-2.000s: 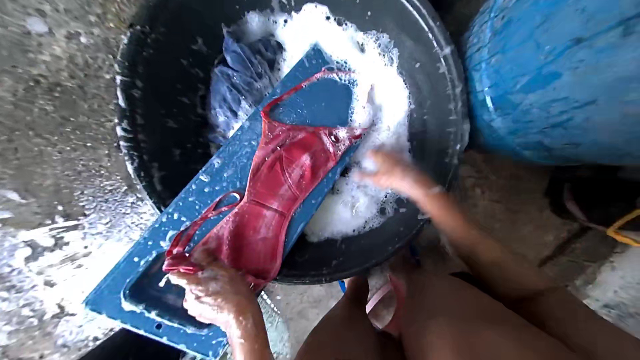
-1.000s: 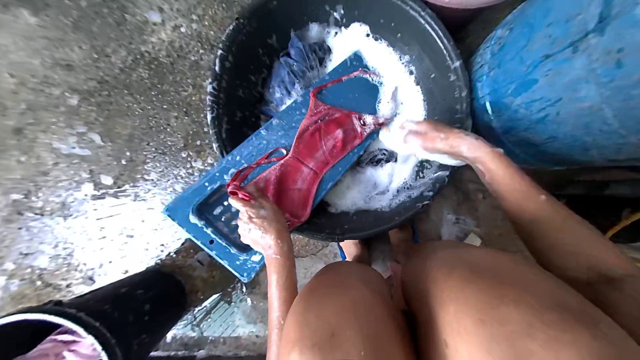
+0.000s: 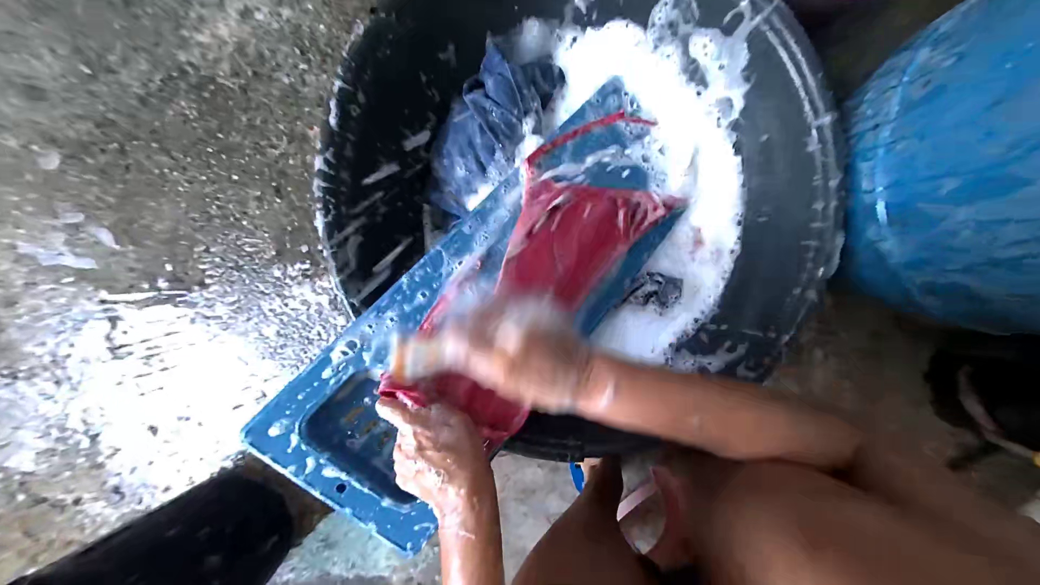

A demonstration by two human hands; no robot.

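Observation:
A wet red strappy garment [image 3: 569, 244] lies along a blue plastic washboard [image 3: 414, 284], which leans slantwise across the rim of a black basin [image 3: 780, 268]. My left hand [image 3: 439, 455] grips the garment's lower end, beside the board's recessed tray. Just above it, my right hand [image 3: 512, 349] is over the garment's lower half, blurred by motion. Whether it holds anything cannot be made out. White suds [image 3: 650, 97] fill much of the basin, and a bunched blue cloth [image 3: 487, 130] rests in it left of the board. A dark cloth piece [image 3: 654, 288] shows in the foam.
A large blue drum [image 3: 951, 171] stands close to the basin's right side. At the lower left is a black cylindrical container [image 3: 187, 528]. The concrete floor [image 3: 187, 162] is wet and splashed with foam. My knees and feet are at the basin's near edge.
My right hand has moved left from the suds at the basin's right side onto the lower part of the red garment. My left hand still holds the garment's lower end.

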